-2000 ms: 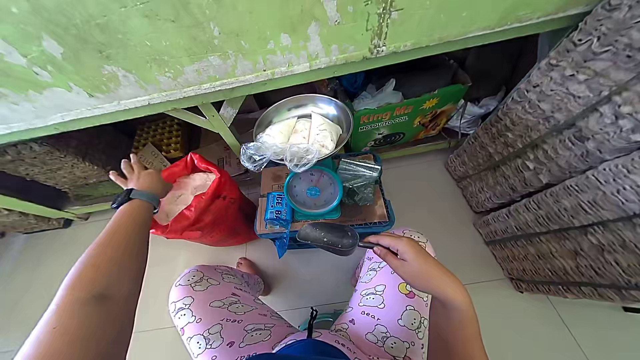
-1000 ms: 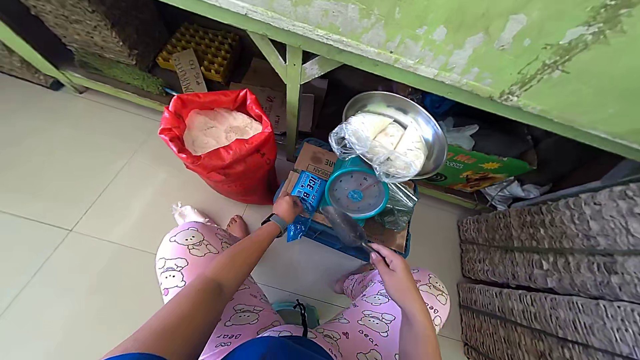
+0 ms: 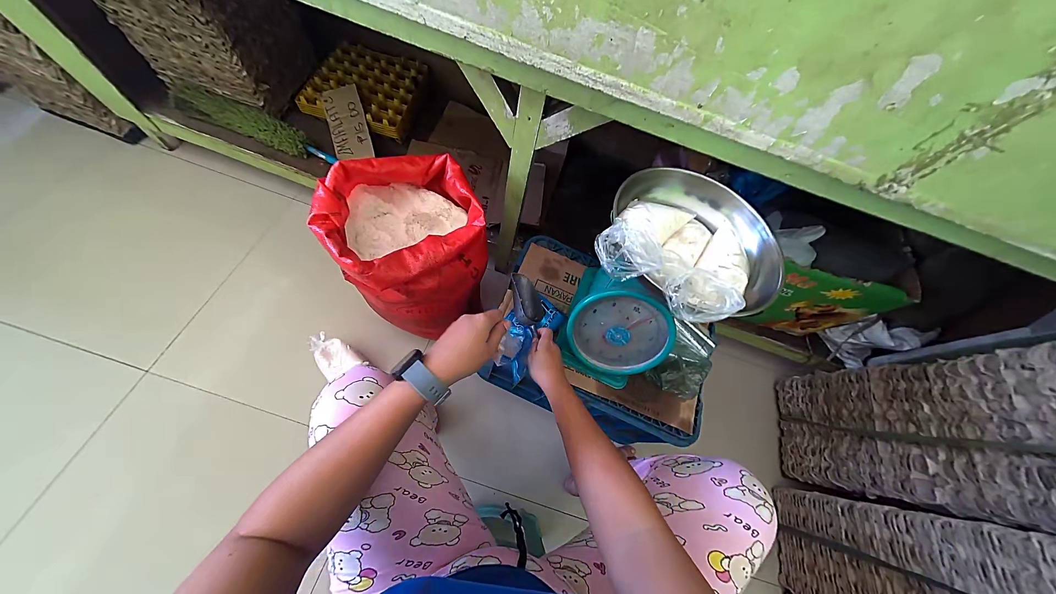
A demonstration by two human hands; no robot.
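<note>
My left hand (image 3: 468,346) is closed on a clear plastic bag (image 3: 509,345) at the blue printed pack (image 3: 520,363). Close beside it, my right hand (image 3: 544,360) grips the handle of a dark metal scoop (image 3: 526,299), whose bowl lies over the blue pack. Just right of my hands is a teal dial scale (image 3: 623,332); its steel pan (image 3: 763,239) holds several knotted clear bags of pale powder (image 3: 685,247). Left of my hands, an open red sack (image 3: 412,289) holds pale powder (image 3: 400,221).
Under the scale are cardboard (image 3: 668,406) and a blue plastic crate (image 3: 631,431). Folded clear plastic bags (image 3: 685,363) lie beside it. A green wooden counter (image 3: 660,91) runs behind, with yellow egg trays (image 3: 367,87) below. Stacked fibre trays (image 3: 916,445) stand at right.
My left hand has gone from the red sack to the blue pack. My right hand has brought the scoop left, from in front of the scale to beside my left hand.
</note>
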